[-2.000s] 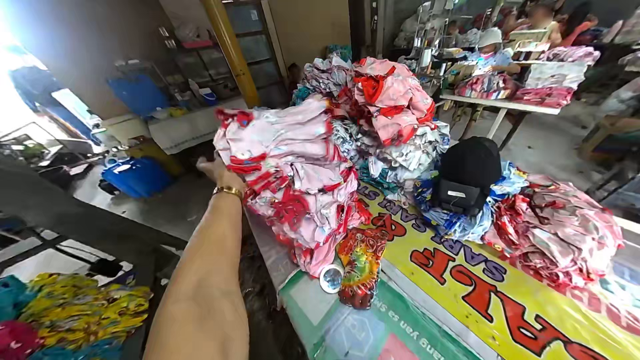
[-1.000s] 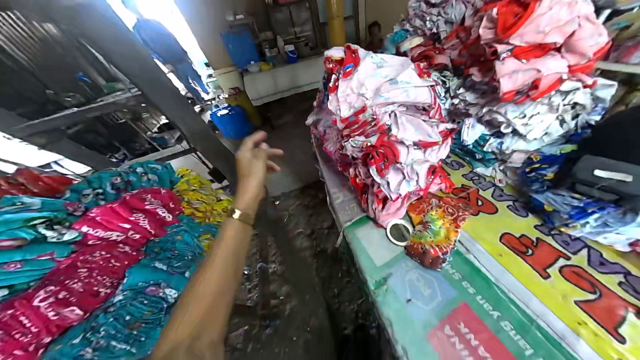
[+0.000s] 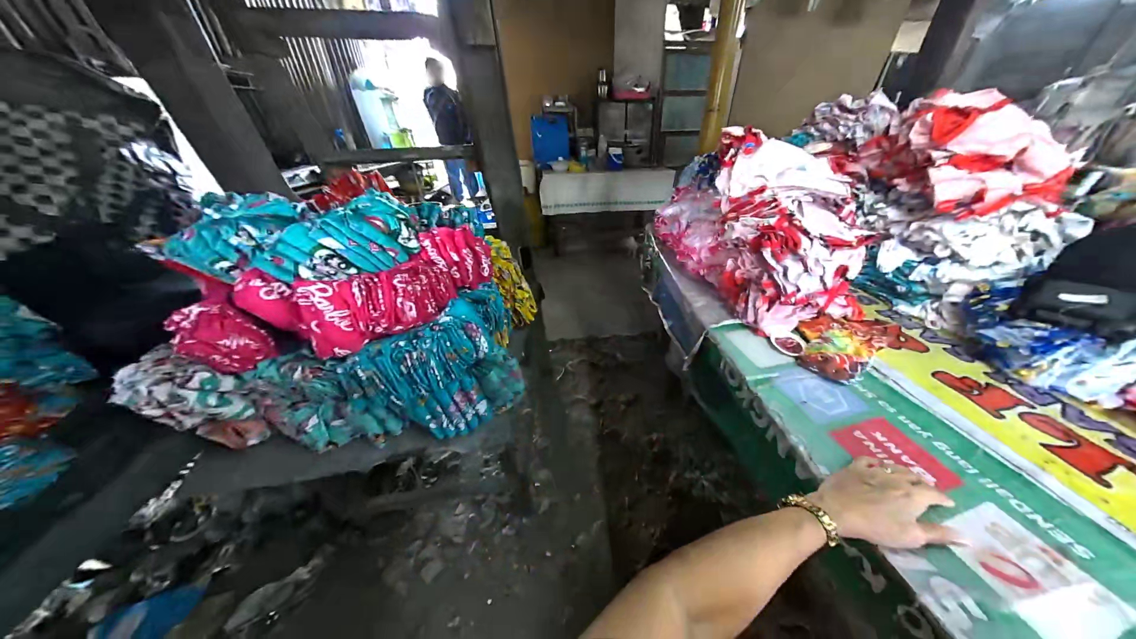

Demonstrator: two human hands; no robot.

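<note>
My left hand, with a gold bracelet at the wrist, is palm down on the green banner-covered table at the lower right. Its fingers are apart and hold nothing. Beyond it on the table lie a colourful packet and a small round ring-shaped thing. They sit against a heaped pile of white, pink and red printed cloth pieces. Farther right rises another pile of pink and red cloth, near a black cap on blue cloth. My right hand is out of view.
At left, stacked teal and magenta printed cloth bundles lie on a dark surface beside yellow cloth. A narrow dark floor passage runs between them and the table. Wooden posts and a person stand beyond.
My left hand was beside the white and red pile, then raised over the passage, and is now down on the table's near part. The view has swung left.
</note>
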